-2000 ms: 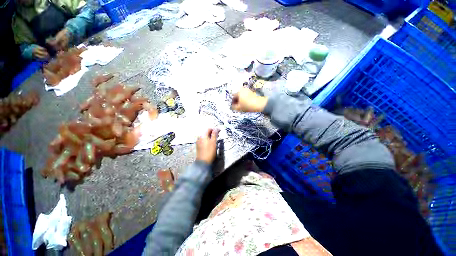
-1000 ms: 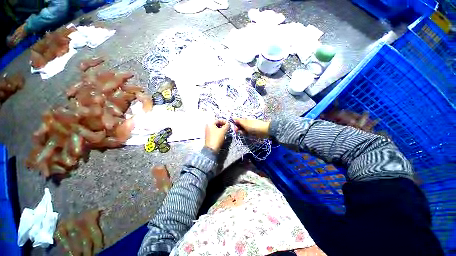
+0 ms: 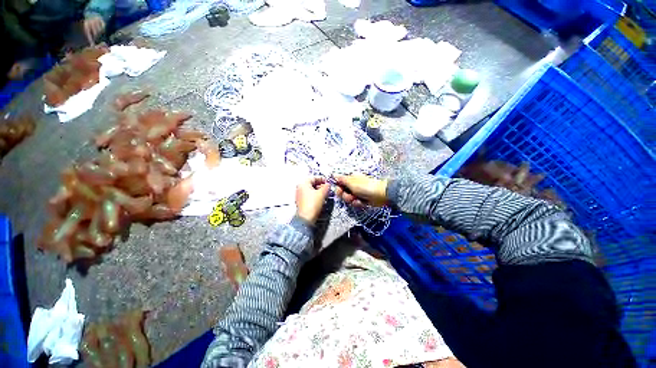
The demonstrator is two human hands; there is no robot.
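Observation:
My left hand (image 3: 311,199) and my right hand (image 3: 360,190) meet fingertip to fingertip above the table's near edge. Something small and thin, too small to name, is pinched between the fingertips. Tangled thin cord (image 3: 334,147) lies just behind my hands, and some of it hangs below them. Small round dark bobbins with yellow faces (image 3: 229,208) lie left of my left hand, and more bobbins (image 3: 241,144) lie further back. A large heap of glossy orange-brown moulded pieces (image 3: 119,180) is at the left.
A white pot (image 3: 387,90), a white container (image 3: 431,121) and a green ball or lid (image 3: 465,80) stand at the back right. A slotted blue crate (image 3: 568,136) is at the right. Crumpled white cloth (image 3: 57,327) lies lower left. Another person's hand (image 3: 93,30) is upper left.
My right hand has come down and left to meet my left hand, and both now work together. Since one second ago they have barely moved. The other person's hand has shifted.

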